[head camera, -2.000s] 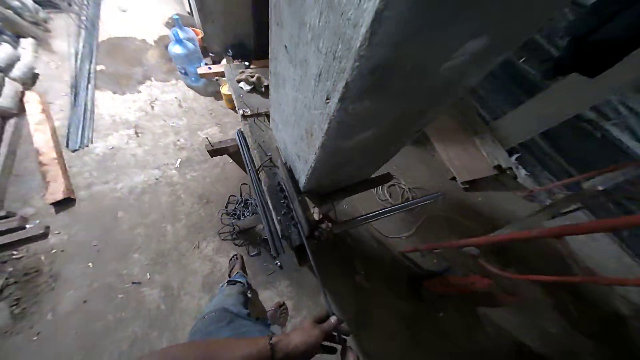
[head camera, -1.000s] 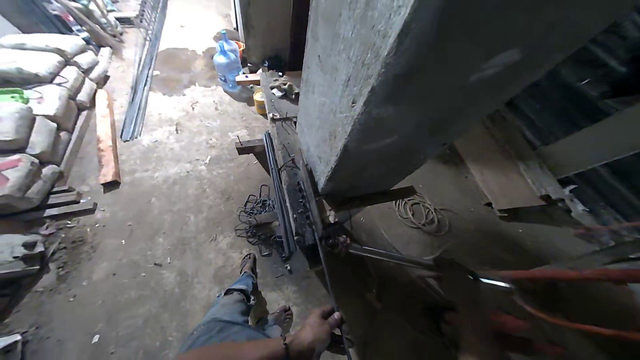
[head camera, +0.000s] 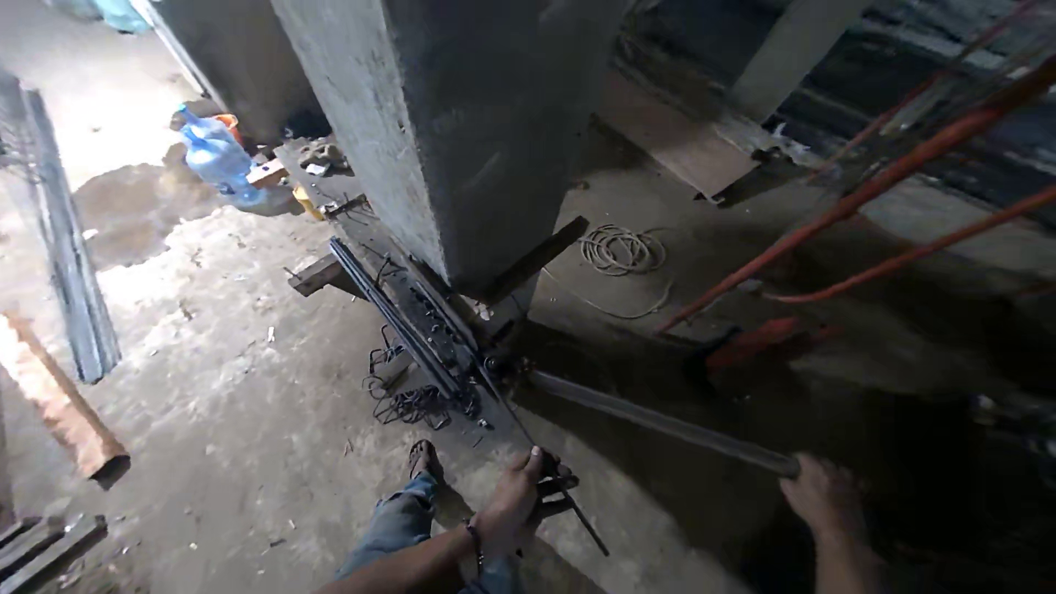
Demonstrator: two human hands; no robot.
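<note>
My left hand (head camera: 528,495), with a dark bracelet at the wrist, holds a thin dark steel rod (head camera: 587,521) near its free end. The rod runs up to a dark fitting (head camera: 495,363) on the narrow bench at the foot of the concrete column (head camera: 495,148). My right hand (head camera: 825,491) is closed around the end of a long metal bar (head camera: 660,421), which reaches back to the same fitting. A bundle of straight steel rods (head camera: 396,318) lies along the bench. Bent wire stirrups (head camera: 408,400) are heaped on the floor beside it.
Red poles (head camera: 866,198) slant in from the right. A coil of rope (head camera: 623,250) lies behind the column's base. Blue plastic bottles (head camera: 216,157) stand at the upper left. A timber board (head camera: 62,404) and long metal lengths (head camera: 66,247) lie on the left floor.
My right hand now shows on the long bar, whose free end has swung toward me. My left hand stays on the thin rod. The view has shifted.
</note>
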